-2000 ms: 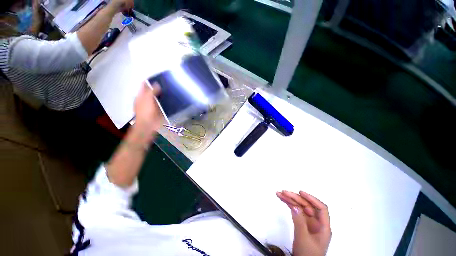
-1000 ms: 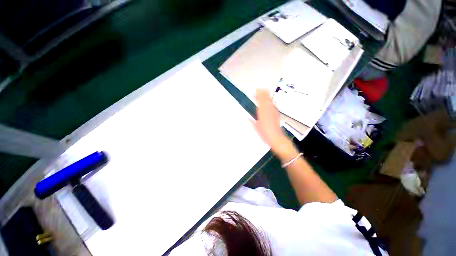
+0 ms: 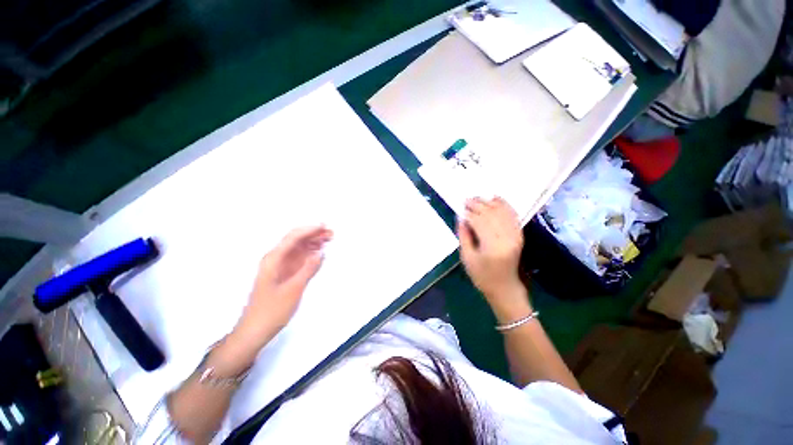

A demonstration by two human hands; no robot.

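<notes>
A white housing tray [image 3: 504, 178] with a small green circuit board [image 3: 455, 149] and thin wires lies on the grey-brown cardboard sheets, its left corner jutting past them towards the white work sheet. My right hand [image 3: 493, 246] has its fingers curled on the tray's near edge and appears to grip it. My left hand [image 3: 291, 271] is over the middle of the white work sheet [image 3: 287, 174], empty, its fingers loosely bent and apart from the thumb. The blue roller [image 3: 96, 275] with its black handle lies on the sheet's left end.
Two more white trays [image 3: 509, 28] lie on the far part of the cardboard [image 3: 435, 96]. A bin of white scraps [image 3: 600, 213] stands at the right, beside a red object [image 3: 652, 158]. Another person's sleeve [image 3: 726, 69] is at upper right. Black panels [image 3: 26, 400] lie at lower left.
The view has swung from the left side to the right. My right hand has taken hold of the tray, which has moved left. My left hand has come into view over the white sheet, without the dark panel.
</notes>
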